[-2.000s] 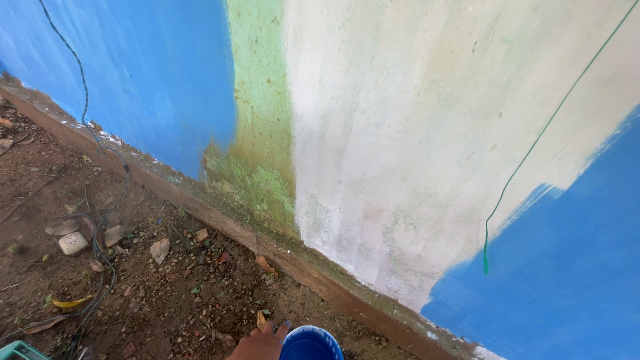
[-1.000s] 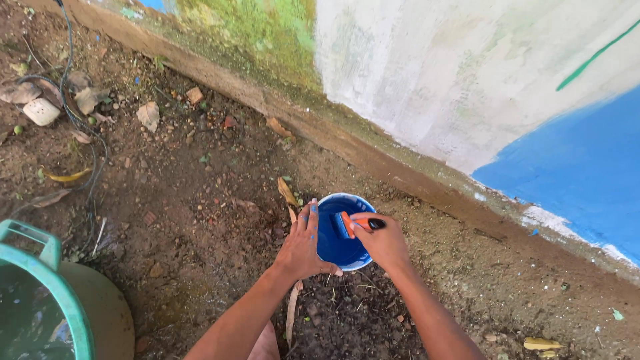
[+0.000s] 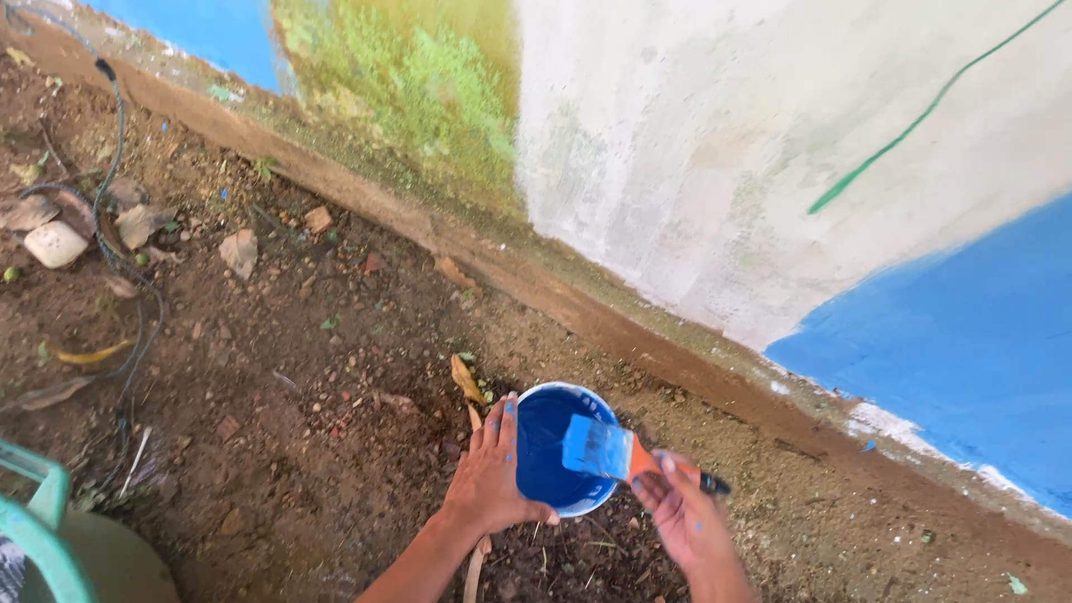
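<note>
A white-rimmed bucket of blue paint (image 3: pixel 540 444) stands on the soil near the wall's foot. My left hand (image 3: pixel 494 473) lies against its left side, fingers spread along the rim and thumb at the lower edge. In my right hand (image 3: pixel 682 507) is a paintbrush (image 3: pixel 599 448) with an orange and black handle, held over the bucket's right rim. Its wide bristles are coated in blue and point left above the paint. Beyond the bucket rises a wall (image 3: pixel 670 151), whitish in the middle, with a green mossy strip and blue painted areas at both sides.
A green plastic tub (image 3: pixel 50 536) with a handle is at the lower left. Dark cable (image 3: pixel 117 167) runs over the ground beside dry leaves and a pale stone (image 3: pixel 55 244). A low ledge (image 3: pixel 544 293) follows the wall's foot. Green string (image 3: pixel 913 126) hangs before the wall.
One second ago the brush was down inside the bucket; now it is raised over the rim, its bristles visible. My left hand remains at the bucket. The view has tilted down since two seconds ago.
</note>
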